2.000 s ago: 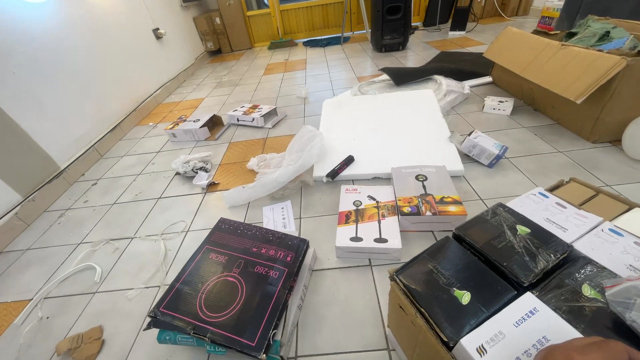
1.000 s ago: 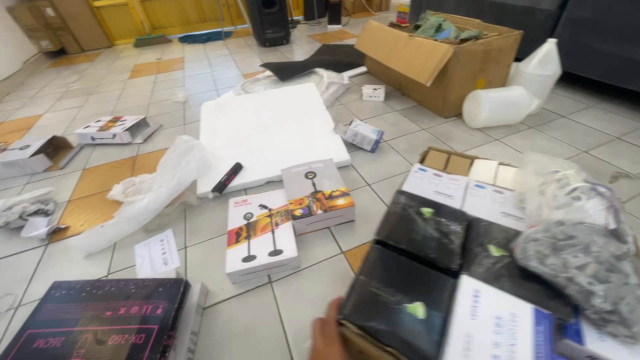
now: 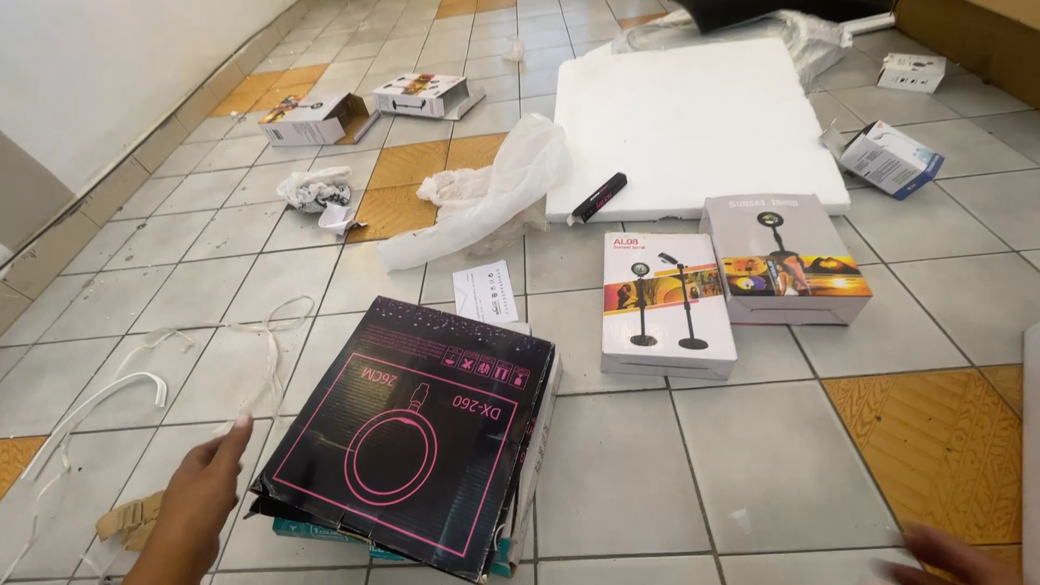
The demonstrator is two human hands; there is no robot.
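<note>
Just left of a black ring-light box [image 3: 406, 439], which lies on a teal box [image 3: 325, 532], my left hand [image 3: 199, 496] is held with its thumb up, touching nothing that I can see. My right hand [image 3: 955, 556] is blurred at the lower right edge, partly out of view; nothing shows in its fingers. Two sunset lamp boxes, a white one [image 3: 668, 305] and a greyish one [image 3: 784, 260], lie side by side beyond the black box. A printed paper slip [image 3: 486, 292] lies behind the black box.
A white foam sheet [image 3: 691, 130] lies further off, with a small black box [image 3: 600, 197] at its near edge. Opened boxes [image 3: 313, 122], crumpled white wrapping [image 3: 504, 187], loose strapping [image 3: 272, 349] and torn cardboard [image 3: 130, 520] are on the tiled floor. A wall [image 3: 122, 73] runs along the left.
The view has swung left and down from the carton of boxes, which is out of view. One hand was at that carton's edge a second ago; now both hands are in view, apart from it.
</note>
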